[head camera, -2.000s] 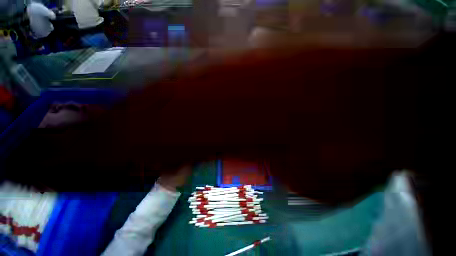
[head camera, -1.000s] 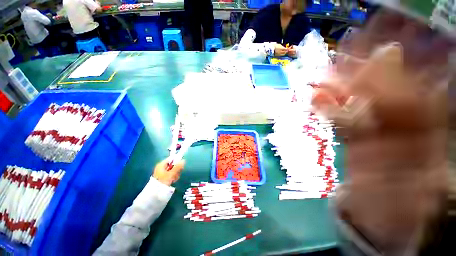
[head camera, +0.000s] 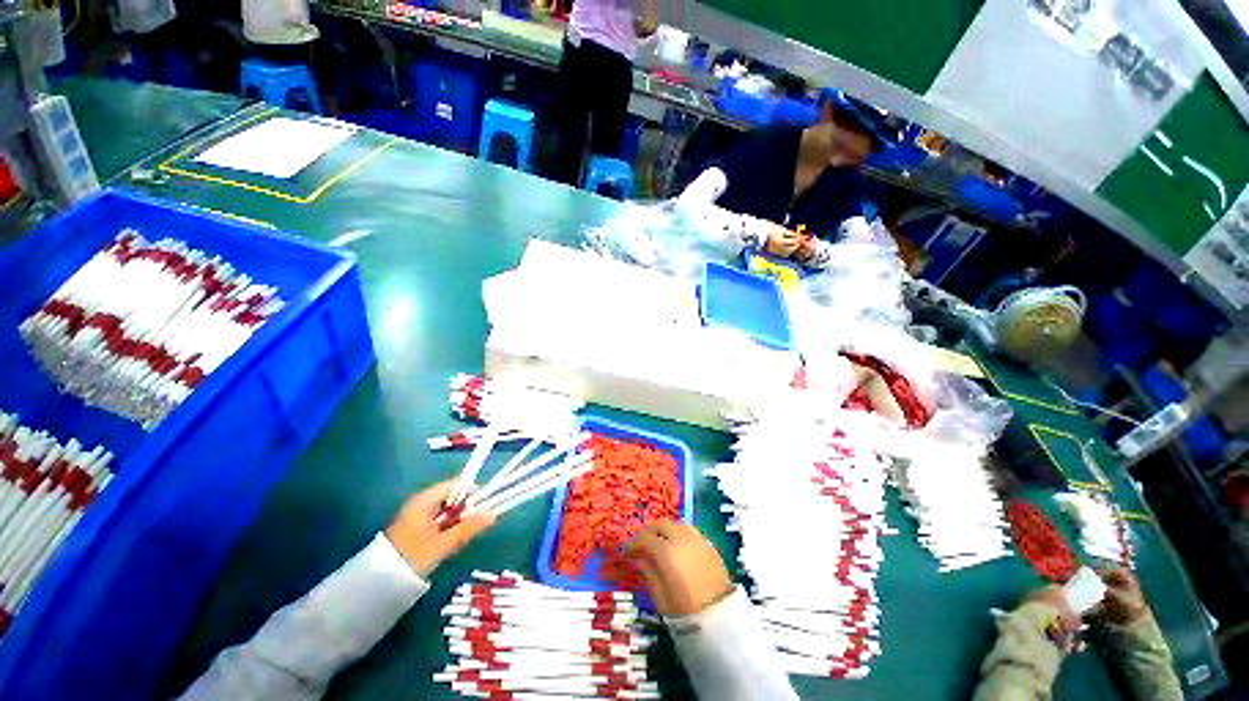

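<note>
My left hand (head camera: 436,527) holds a fan of several slim white tubes (head camera: 527,473), their far ends spread over the left edge of the blue parts tray (head camera: 551,527). My right hand (head camera: 671,564) is in the tray's near right part, fingertips down among the small red pieces (head camera: 623,486); whether it grips one cannot be told. A stack of tubes with red bands (head camera: 548,637) lies just in front of the tray. A long pile of white-and-red tubes (head camera: 808,527) lies to the right of it.
A large blue box (head camera: 206,507) with tube bundles (head camera: 144,322) stands at left. A pale carton (head camera: 616,377) and light blue tray (head camera: 747,304) are behind. A person (head camera: 801,171) sits opposite. A neighbour's hands (head camera: 1089,603) work at right, beside a red heap (head camera: 1041,538).
My right hand, or what looks like it, has come down from a large blur at right into the tray. My left hand still holds tubes, now fanned nearer the tray. The view has tilted.
</note>
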